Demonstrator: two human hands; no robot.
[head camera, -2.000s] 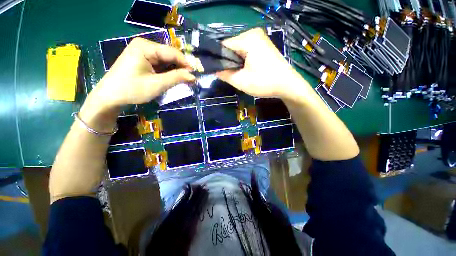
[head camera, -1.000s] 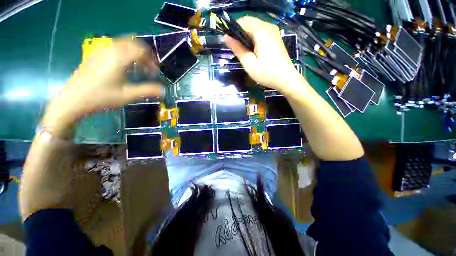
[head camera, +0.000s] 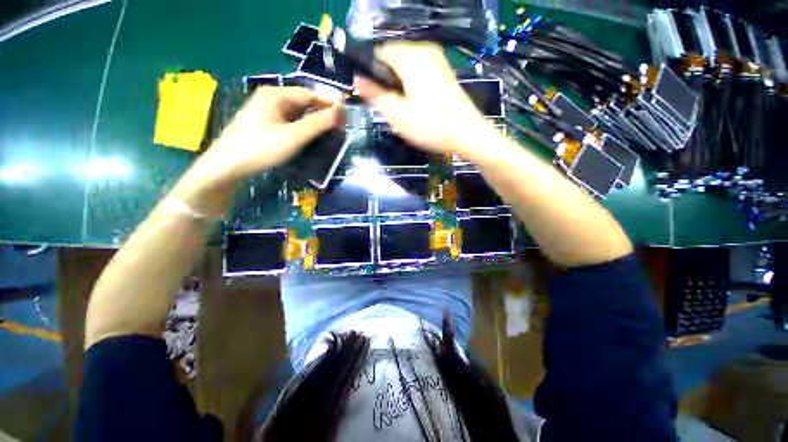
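Observation:
My left hand (head camera: 281, 129) pinches a black LCD display module (head camera: 325, 157), which hangs tilted below the fingers; the exact grip is blurred. My right hand (head camera: 423, 95) is closed around a bundle of flat black cables (head camera: 367, 62), whose pale and yellow tips point up and left. The fingertips of both hands are close together. Beneath them lies a clear plastic display tray (head camera: 373, 269) with rows of black screens and orange flex tails. Two more display modules (head camera: 302, 41) lie behind my left hand. My wrists and hands hide part of the tray.
A yellow stack of adhesive pieces (head camera: 185, 110) lies left on the green mat (head camera: 52, 173). Display-and-cable assemblies (head camera: 596, 166) fan out and stand stacked at the right. A clear plastic bag (head camera: 419, 19) is at the back. Brown cartons (head camera: 246, 337) are below the bench edge.
My left hand has moved back from the left to the centre and now pinches the tilted display. My right hand keeps the cable bundle, now slightly further left, near the left fingertips.

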